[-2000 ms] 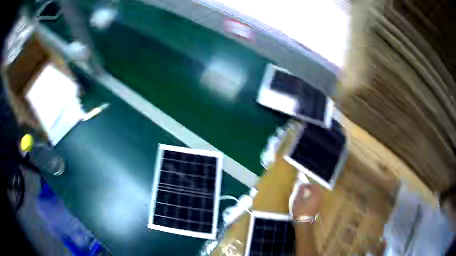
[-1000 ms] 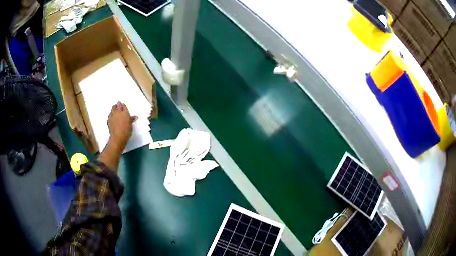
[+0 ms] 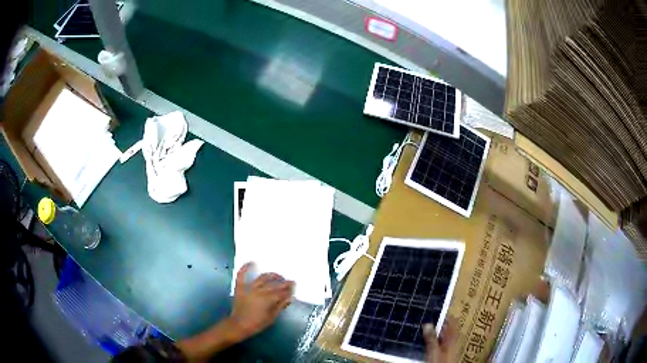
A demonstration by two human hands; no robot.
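Observation:
A white paper sheet [image 3: 287, 227] lies over a solar panel [image 3: 240, 195], which shows only at its left edge. My left hand [image 3: 262, 298] rests on the sheet's lower edge, fingers and thumb on top and apart. A second solar panel [image 3: 404, 298] lies grid side up on flattened brown cardboard [image 3: 489, 276]. My right hand [image 3: 441, 342], cut off by the bottom edge, holds its lower right edge, thumb on the face. White coiled cables [image 3: 352, 255] lie between the two panels.
Two overlapping panels [image 3: 415, 99] lie at the back right, beside tall cardboard stacks [image 3: 567, 92]. An open carton [image 3: 25, 135] of white sheets, a white cloth [image 3: 167, 156] and a yellow-capped bottle [image 3: 81, 230] are left. Packed panels [image 3: 550, 330] lie lower right.
My left hand has moved from the carton to the near panel, and a white sheet now covers that panel. The view has swung right, and my right hand has come into view.

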